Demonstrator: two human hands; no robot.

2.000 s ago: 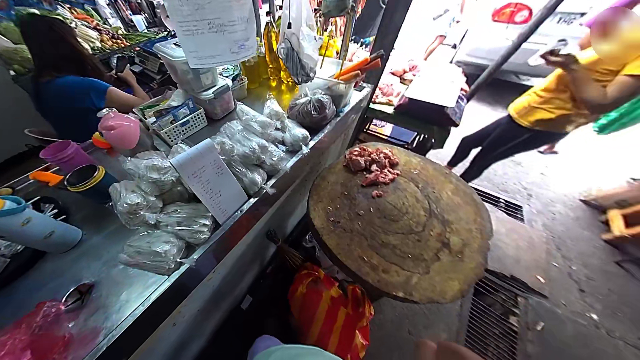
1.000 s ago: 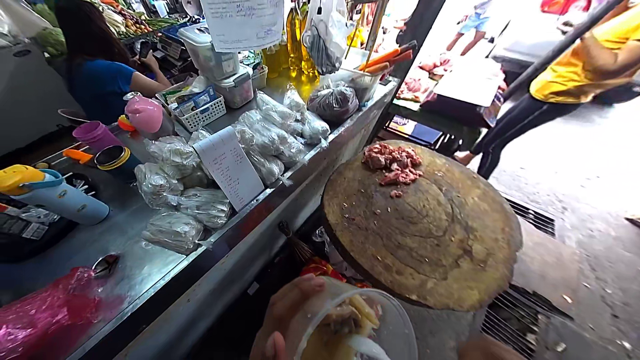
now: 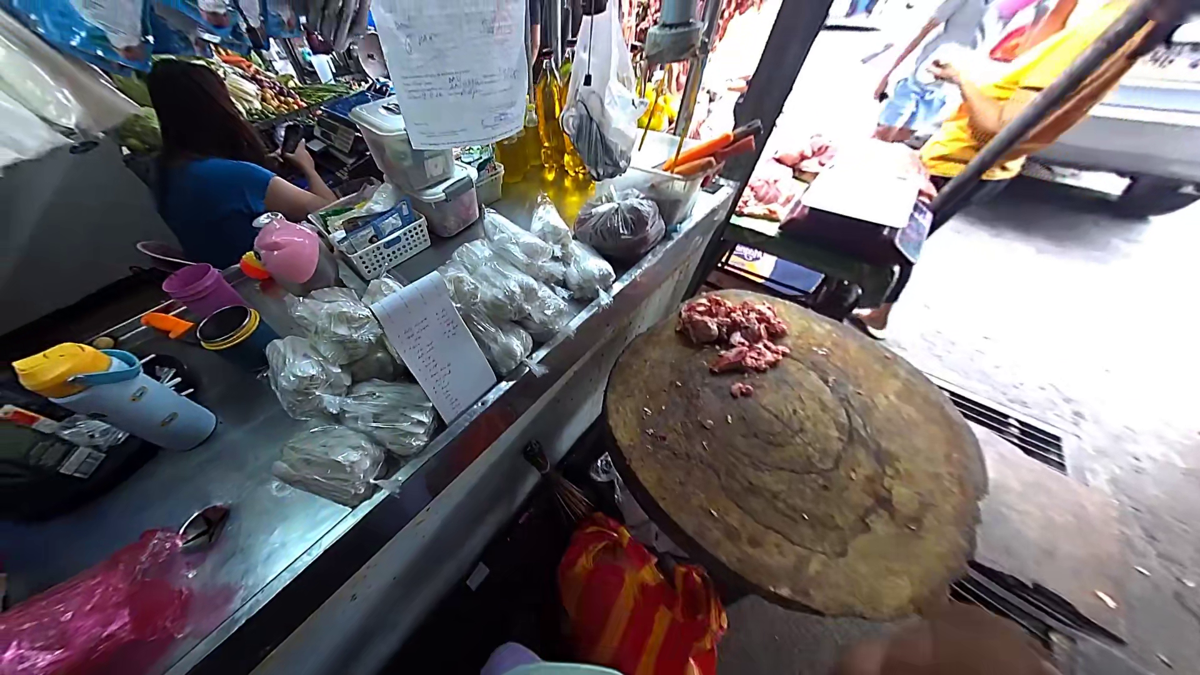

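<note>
My right hand is a blurred patch at the bottom edge, just below the round wooden chopping block; whether it holds anything cannot be seen. Out of the picture is my left hand. Chopped raw meat lies in a small heap near the block's far left edge, with one small piece apart from it and scattered bits on the wood. At the bottom middle, a pale green rim shows beside something light purple. A red and yellow striped cloth or bag is left of the block, lower down.
Along the metal counter are filled clear plastic bags, a handwritten paper, a blue tumbler and a pink plastic bag. A person in blue is beyond it. A slanted pole and a person in yellow are at upper right.
One second ago my left hand held a clear plastic container with food at the bottom middle; hand and container are now out of view. The person in yellow appears farther up the frame.
</note>
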